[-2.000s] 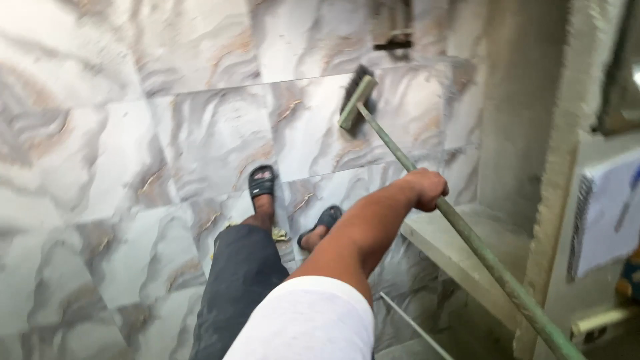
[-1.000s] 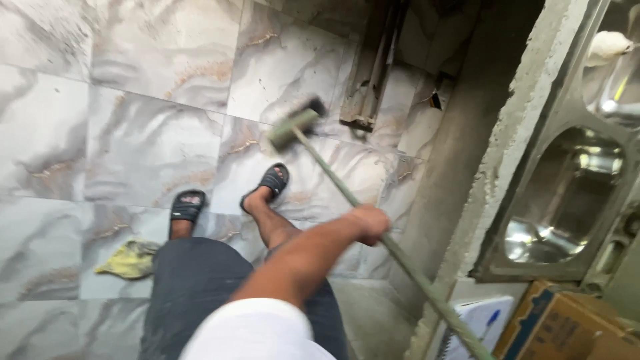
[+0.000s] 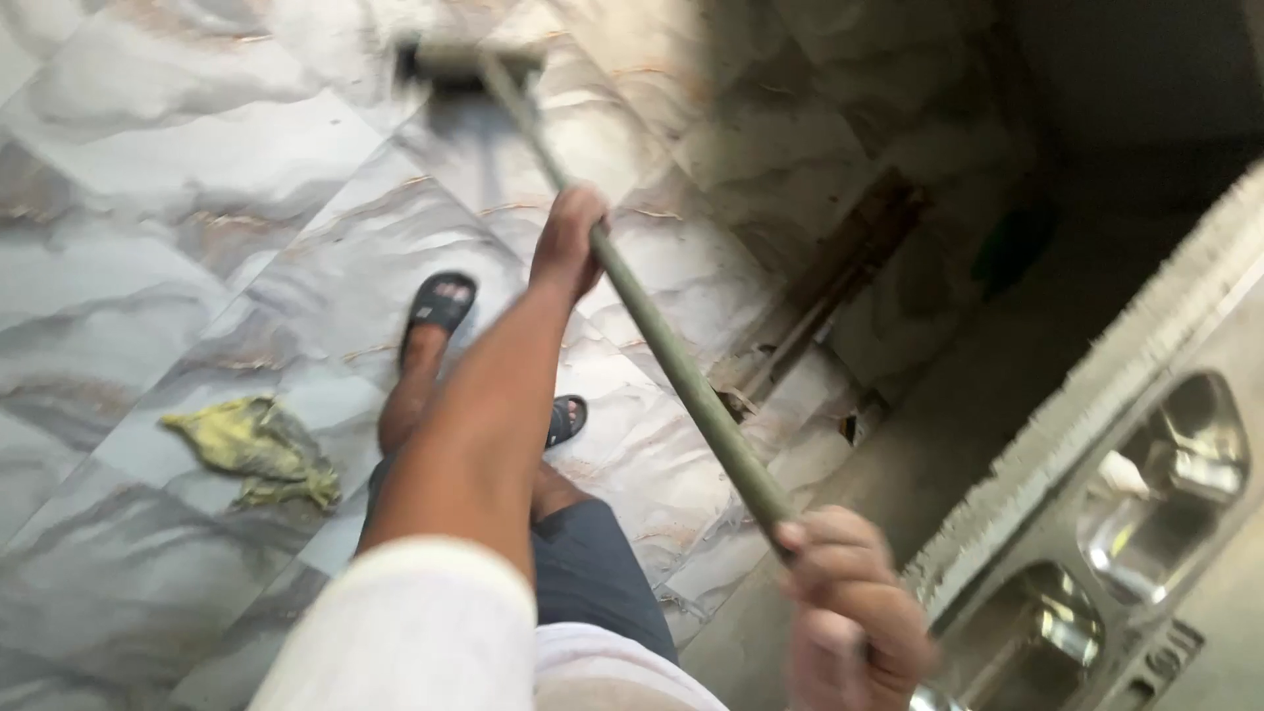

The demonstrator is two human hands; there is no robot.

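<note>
A push broom with a long greenish handle (image 3: 681, 370) slants across the head view. Its blurred, dark-bristled head (image 3: 469, 67) is at the top, over the marble-patterned floor tiles beyond my sandaled feet. My left hand (image 3: 573, 242) is closed around the middle of the handle, its arm stretched forward from a white sleeve. Lower right, my right hand (image 3: 854, 602) grips the handle near its rear end; its fingers are slightly blurred. A crumpled yellow and grey cloth (image 3: 252, 449) lies on the tiles at the left, apart from the broom.
At right, a rough-edged counter (image 3: 1086, 385) holds a stainless steel sink (image 3: 1165, 484) with a white object in one basin. Long wooden pieces (image 3: 839, 257) lie on the shaded floor beyond the handle, with small debris around their near end. Black sandals (image 3: 439, 301) are on my feet.
The broom head has moved away from the wooden pieces and farther from my feet. My right hand has come into view on the handle. The view has turned.
</note>
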